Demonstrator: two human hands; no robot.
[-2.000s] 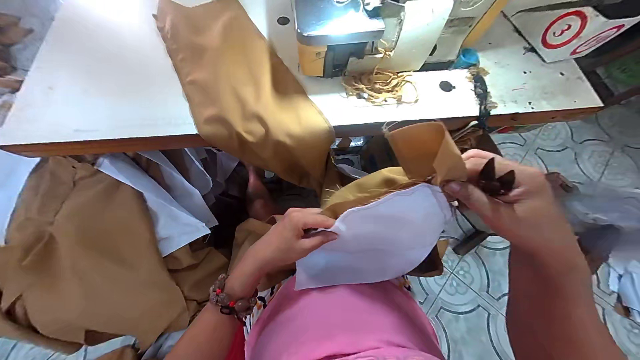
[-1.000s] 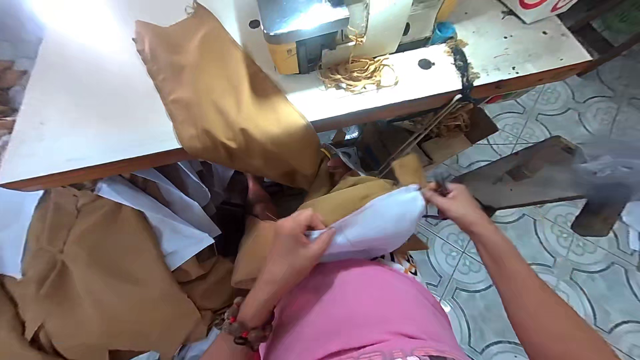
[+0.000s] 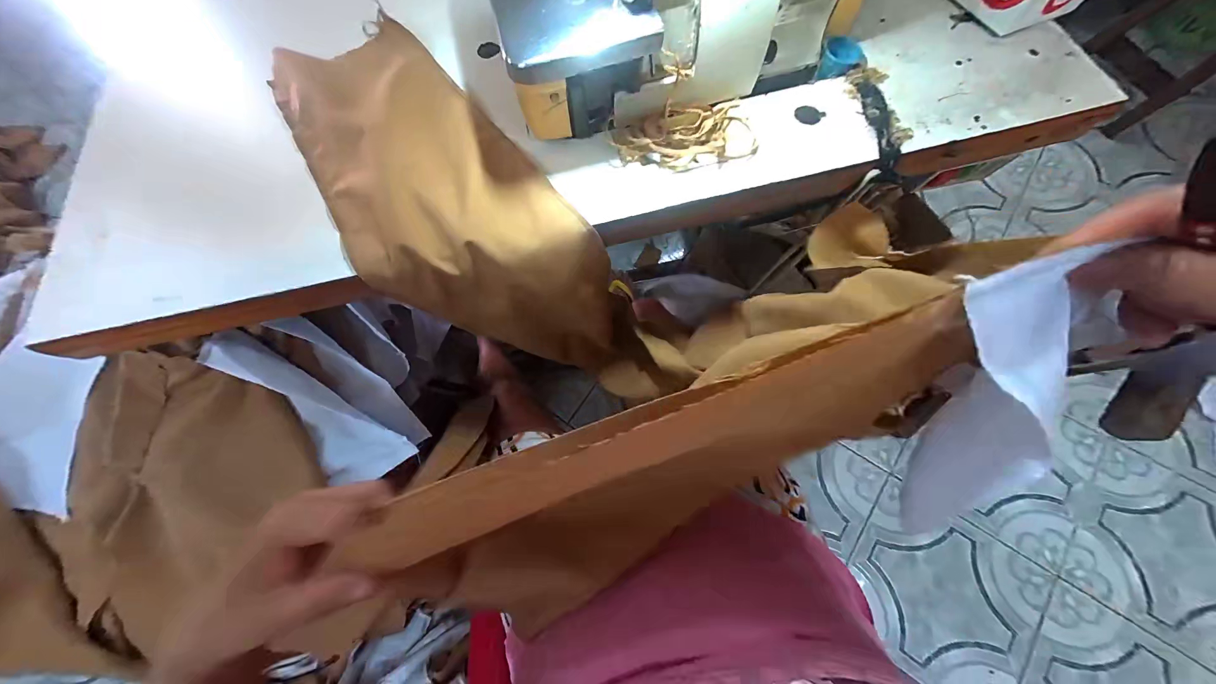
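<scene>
A length of tan fabric (image 3: 646, 446) with a stitched edge is stretched across my lap. My left hand (image 3: 294, 570), blurred, pinches its left end between thumb and fingers. At the far right, partly cut off by the frame, my right hand (image 3: 1149, 266) grips the other end together with a white fabric piece (image 3: 1021, 323) that hangs down. A small dark object (image 3: 1202, 195) shows at that hand; I cannot tell what it is. Another tan fabric panel (image 3: 446, 180) lies over the front edge of the white sewing table and droops toward my lap.
A sewing machine (image 3: 579, 66) stands on the white table (image 3: 190, 228), with a tangle of tan trimmings (image 3: 684, 136) and a blue cup-like item (image 3: 840, 57) by it. Tan fabric pieces (image 3: 190, 456) and white ones (image 3: 313, 408) hang at the left. Patterned floor tiles (image 3: 1035, 570) show lower right.
My hands have moved far apart, the right one outward to the right. The white piece, earlier spread between both hands, now hangs at my right hand, and the tan fabric is stretched between them.
</scene>
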